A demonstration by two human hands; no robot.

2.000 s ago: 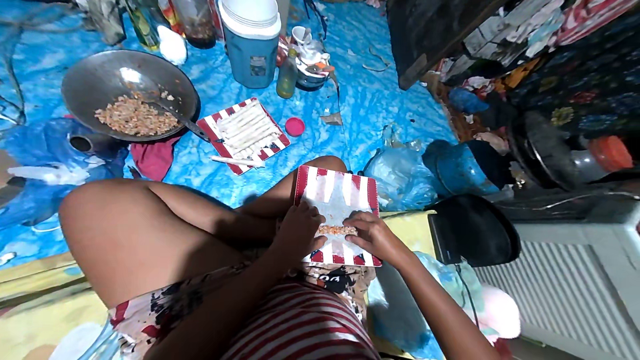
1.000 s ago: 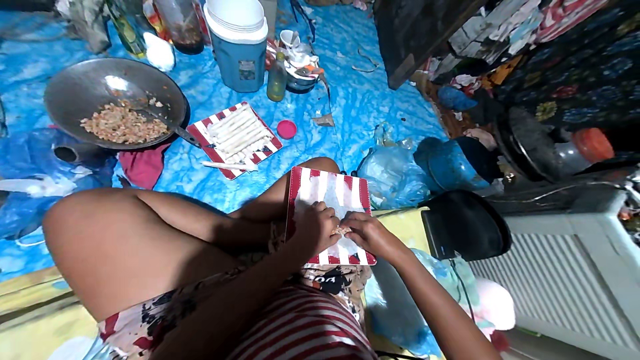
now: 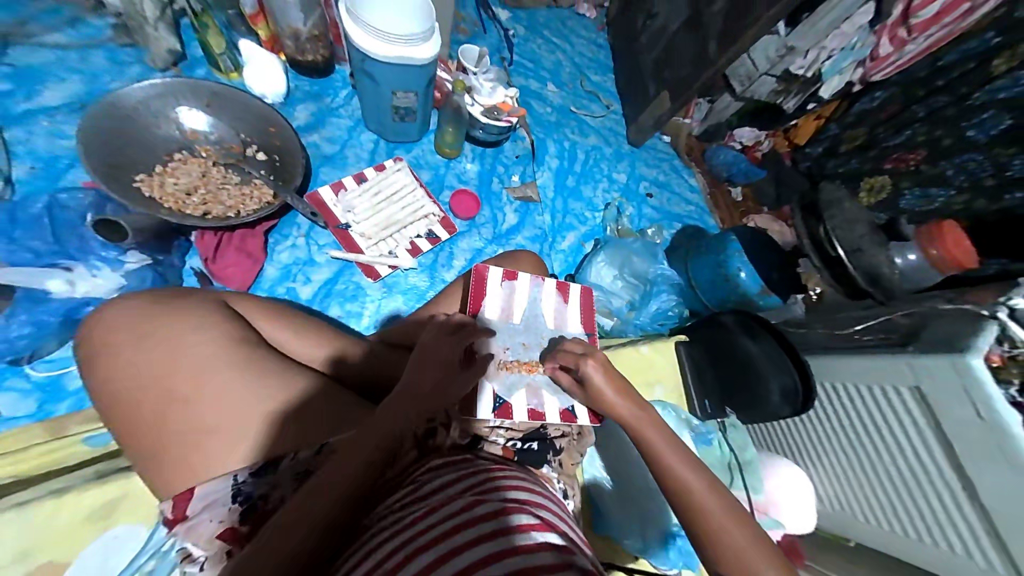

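On my lap lies a striped red and white board (image 3: 532,406), with a thin pale wrapper (image 3: 520,328) spread on it. A short line of chopped filling (image 3: 522,367) rests across the wrapper. My left hand (image 3: 450,356) is at the left end of the filling, fingers bent over the wrapper's edge. At the right end my right hand (image 3: 578,370) touches the wrapper with its fingertips; whether either hand pinches it cannot be told. A second striped board (image 3: 372,268) holds several rolled white wrappers (image 3: 392,210). The wok (image 3: 108,132) contains more filling (image 3: 200,186) and a spoon.
Beyond the boards stand a blue jug (image 3: 396,96), a small glass bottle (image 3: 450,124) and a cup (image 3: 474,58). A pink lid (image 3: 464,204) lies on the blue floor sheet. Plastic bags (image 3: 636,280) and a black container (image 3: 744,368) are to the right.
My hands were close together over the filling a second ago; now they are farther apart, at its two ends, and the filling shows between them.
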